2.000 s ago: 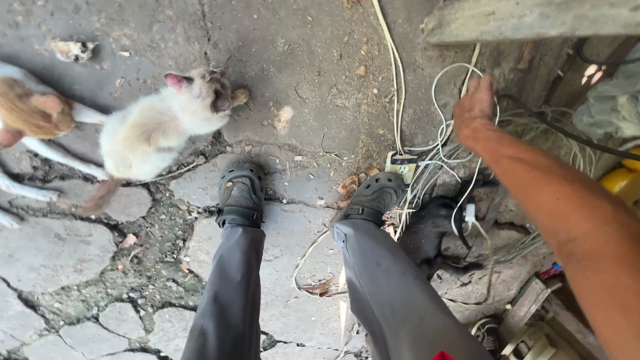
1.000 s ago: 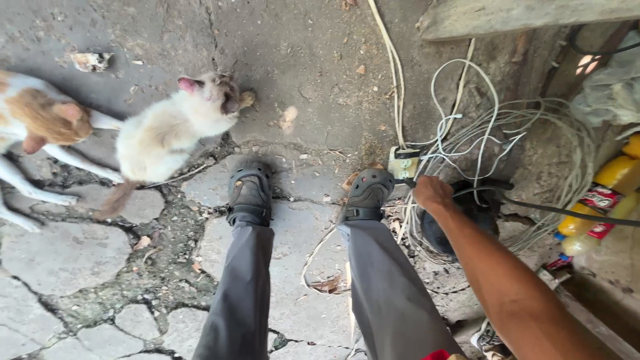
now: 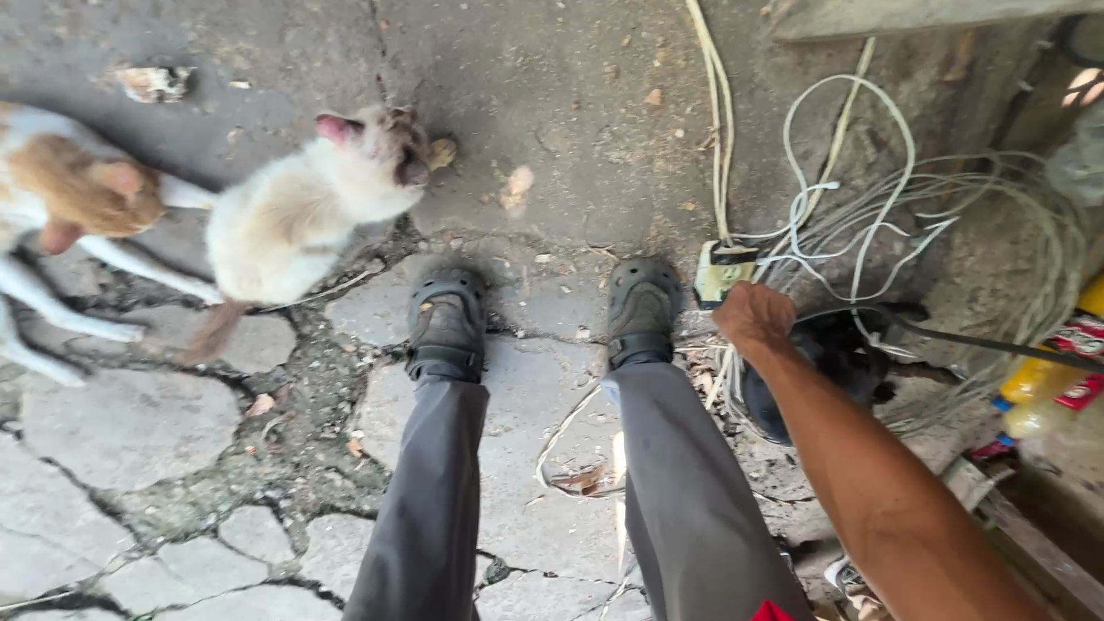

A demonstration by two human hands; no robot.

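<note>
My right hand (image 3: 755,315) reaches in from the lower right, fingers closed, at the lower edge of a pale electrical outlet box (image 3: 724,272) on the ground. A black cord (image 3: 957,335) runs from the right to this hand; its end is hidden by the fingers. Two pale cables (image 3: 720,129) lead up from the box. Beside it lie a looped white wire (image 3: 906,164) and a large loose coil of pale wire (image 3: 1052,233). My left hand is not in view.
A cream cat (image 3: 276,224) and an orange-and-white cat (image 3: 95,190) are at the left. A dark shape, perhaps an animal (image 3: 828,362), lies beside my right forearm. Yellow bottles (image 3: 1039,379) stand at the right, below a wooden board (image 3: 914,17). Cracked paving (image 3: 129,423) spreads beneath.
My right hand has come down from the white wire loops to the outlet box, and the black cord now reaches it. The orange-and-white cat shows more fully after a slight view shift.
</note>
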